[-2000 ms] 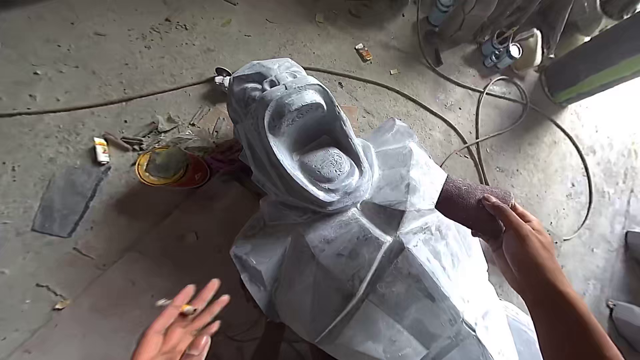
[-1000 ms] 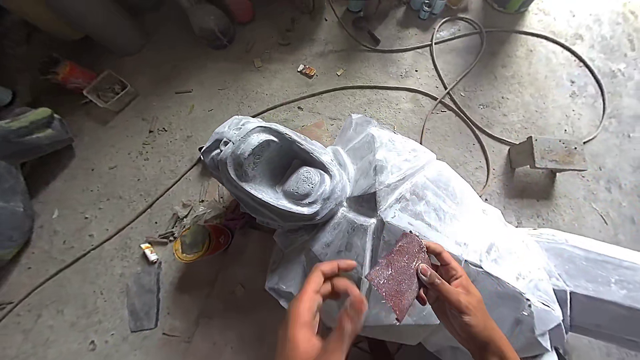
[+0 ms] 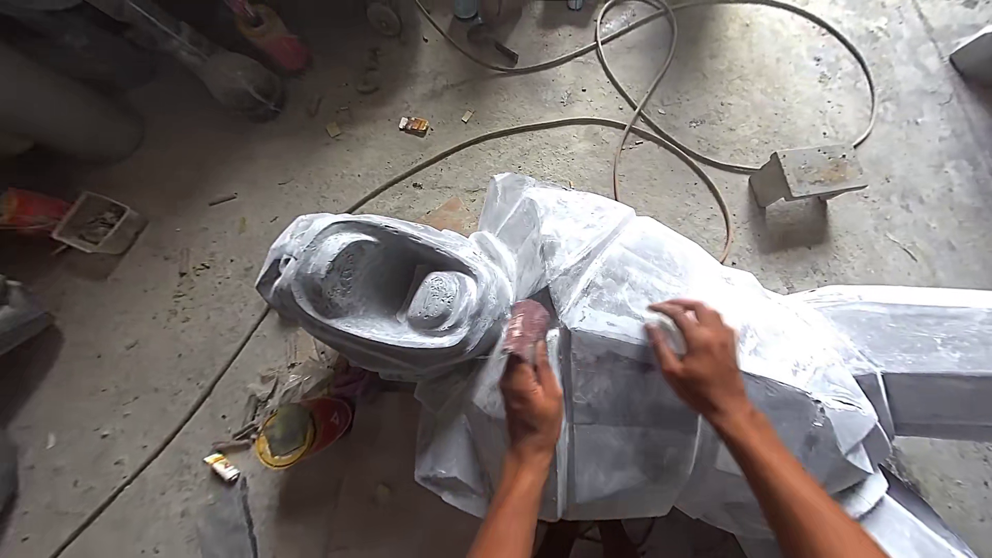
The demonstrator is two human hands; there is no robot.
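Note:
A large faceted grey-white sculpture (image 3: 643, 294) lies across the view, its head (image 3: 387, 287) with a wide-open mouth at the left. My left hand (image 3: 533, 395) holds a reddish-brown piece of sandpaper (image 3: 528, 329) upright over the neck seam, just right of the head. Above the chest facets is my right hand (image 3: 697, 356), blurred, its thumb and fingers curled around a small pale thing whose kind I cannot tell. Fine white dust covers much of the sculpture.
A hose (image 3: 573, 122) loops over the concrete floor behind the sculpture. A small angular block (image 3: 821, 172) stands at the right. At the left are a yellow-rimmed red can (image 3: 332, 422), a square tub of debris (image 3: 97, 223) and a small carton (image 3: 222, 468).
The sandpaper has passed from my right hand to my left. My right hand has moved right along the sculpture and is now curled around a small pale thing. The view has shifted.

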